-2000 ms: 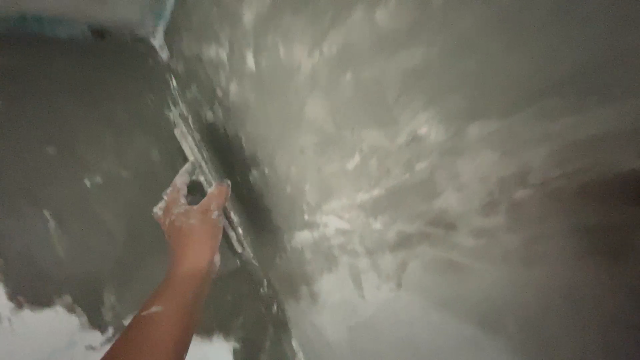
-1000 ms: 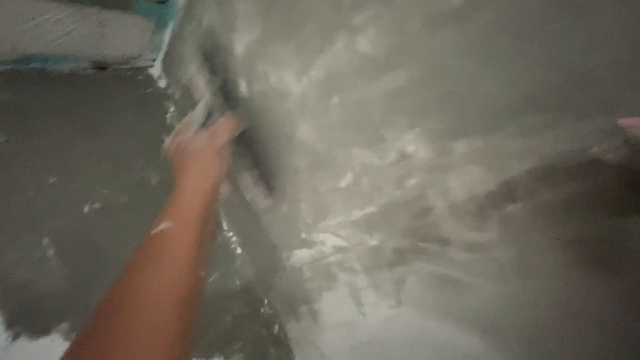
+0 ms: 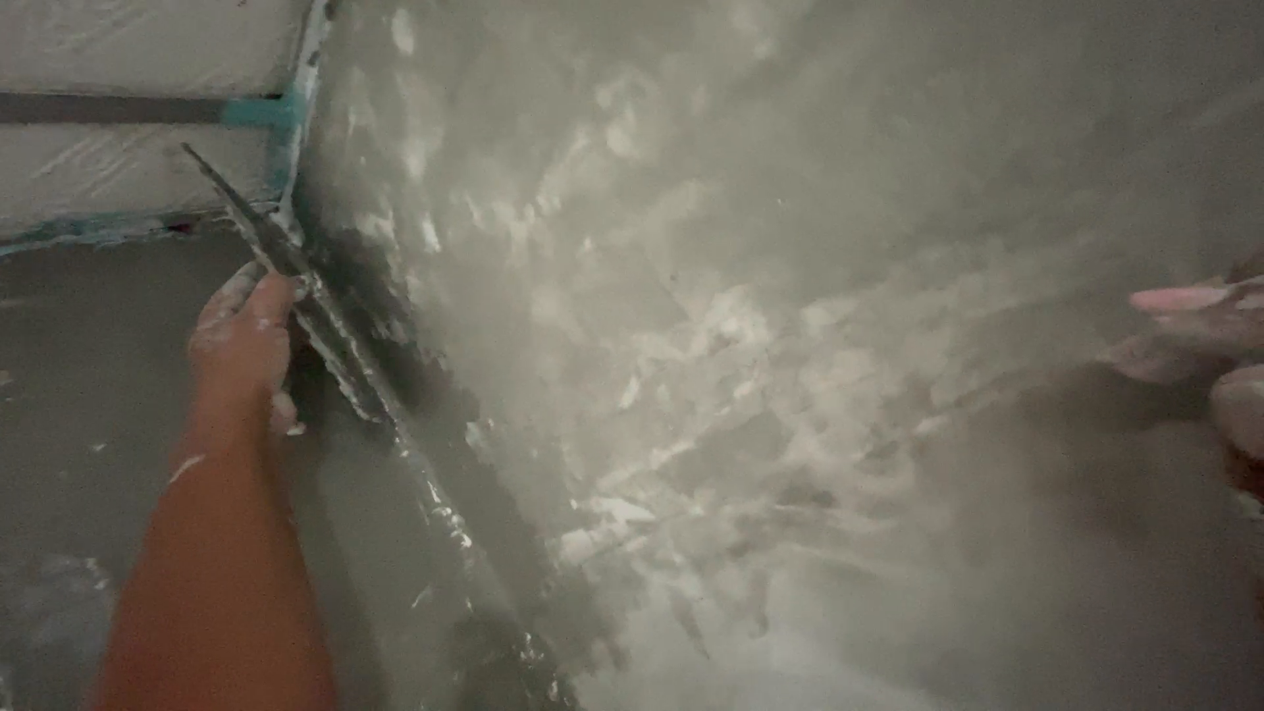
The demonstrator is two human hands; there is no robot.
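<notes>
My left hand (image 3: 247, 331), smeared with wet plaster, grips a plastering trowel (image 3: 235, 202) at the left. The trowel's long blade is seen nearly edge-on, slanting down to the right beside the inside corner where two plastered wall faces meet. Its upper tip overlaps the pale surface at top left. At the right edge, part of my right hand (image 3: 1190, 331) shows in front of the wall, with pale smears on its blurred fingers; the rest is cut off, and whether it holds anything is unclear. Grey, streaky wet plaster (image 3: 671, 395) covers the large right wall face.
Pale panels (image 3: 128, 168) with teal edging and a dark strip between them border the walls at upper left. The left wall face (image 3: 79, 346) carries darker grey plaster. Ragged bits of plaster (image 3: 449, 518) run down the corner line.
The trowel has moved from the right wall face to the upper part of the corner, its tip over the pale panels. More of my right hand has come into view at the right edge.
</notes>
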